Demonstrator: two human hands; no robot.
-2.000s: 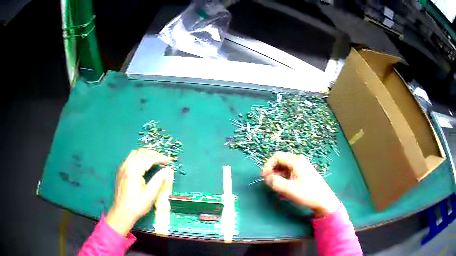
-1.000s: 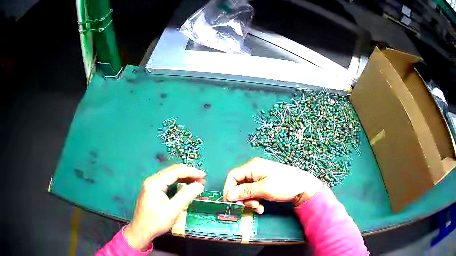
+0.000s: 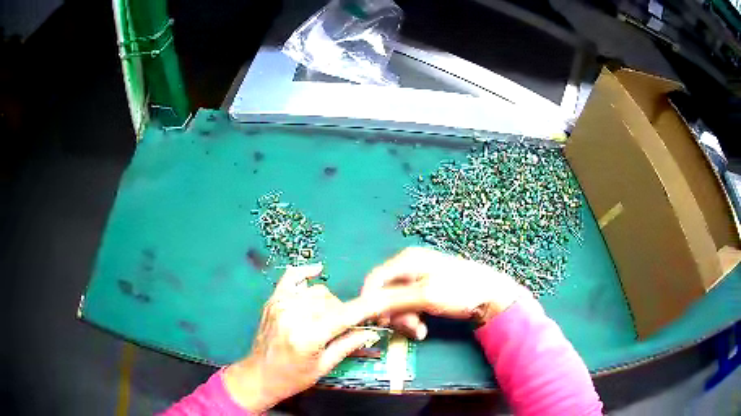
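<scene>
The green circuit board lies at the near table edge, mostly hidden under my hands. A dark reddish block shows on it. A pale cream strip stands at its right side; the left strip is hidden. My left hand is over the board's left part, thumb at the board and index finger raised near the small component pile. My right hand is bent over the board's top right, fingertips close to my left hand. Thin wire legs show between the hands; which fingers hold them is unclear.
A large component pile lies at the right beside an open cardboard carton. A silver-grey frame with a crumpled clear plastic bag is at the back. A green post stands at the back left.
My right hand has moved from beside the large pile to the board. My left hand has moved right over the board and now covers its left part and the left strip.
</scene>
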